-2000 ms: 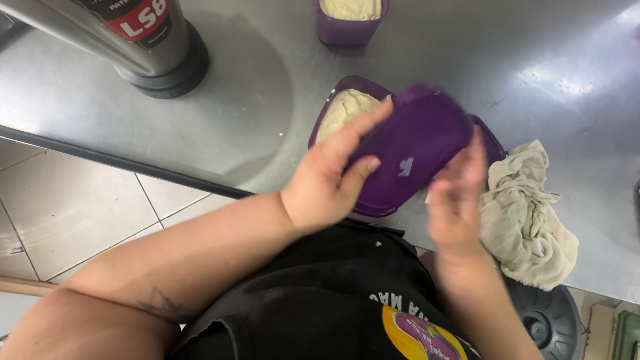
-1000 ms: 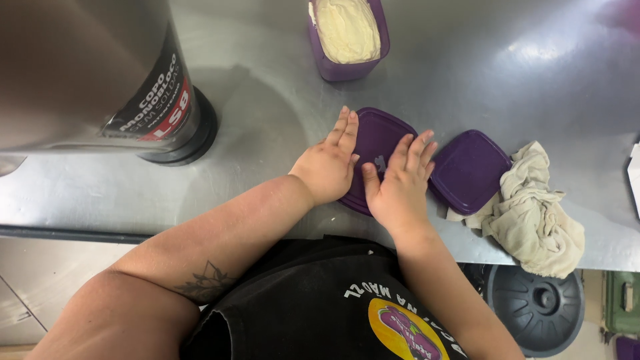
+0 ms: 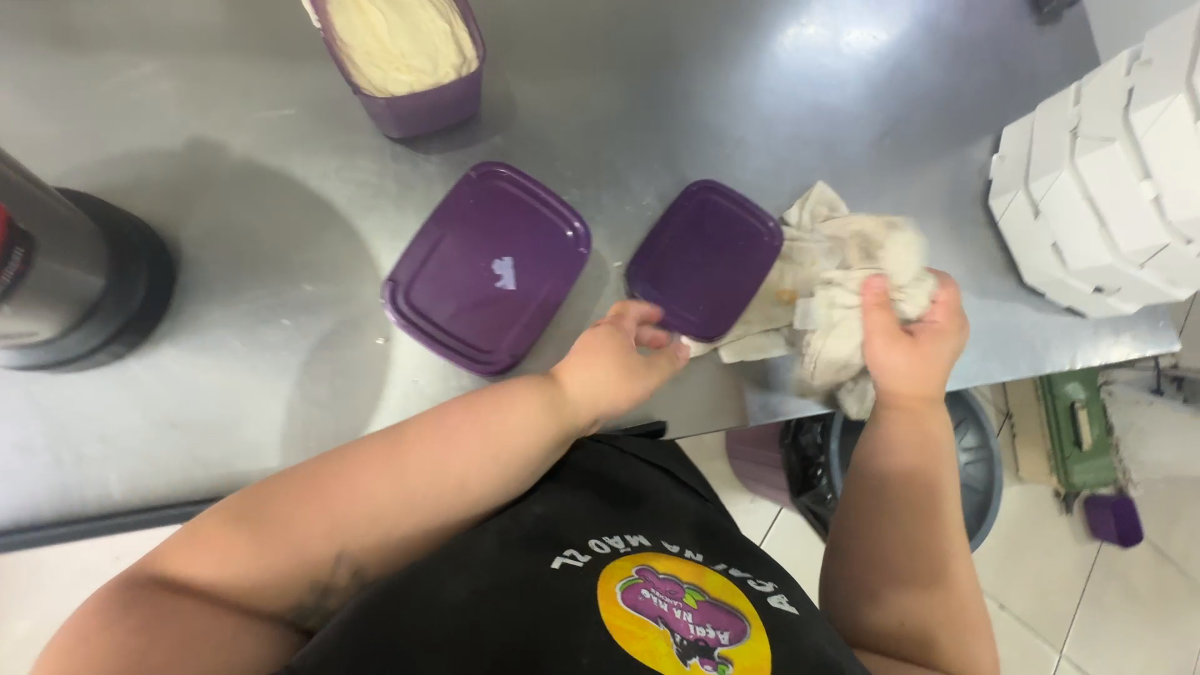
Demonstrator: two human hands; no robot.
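Observation:
My right hand (image 3: 907, 342) grips a crumpled beige cloth (image 3: 825, 281) at the right of the metal table. Beside the cloth lies a smaller purple plastic lid (image 3: 705, 261), which overlaps part of it. The fingers of my left hand (image 3: 630, 361) are bent at the near edge of this lid; whether they grip it, I cannot tell. To the left, a larger purple lid (image 3: 489, 267) with a small whitish mark covers a container, whose contents are hidden. Farther back, an open purple container (image 3: 427, 111) is filled with a pale creamy substance (image 3: 401, 42).
A metal appliance with a black base (image 3: 112, 281) stands on the steel table (image 3: 234, 412) at the left. White stacked boxes (image 3: 1092, 187) are at the right. Below the table edge are a round grey bin lid (image 3: 970, 459), a green object (image 3: 1078, 427) and a small purple container (image 3: 1114, 518).
Both hands have left the larger lid, which was being held two seconds ago and was pressed on the container one second ago. My right hand has taken hold of the cloth. The view has shifted right.

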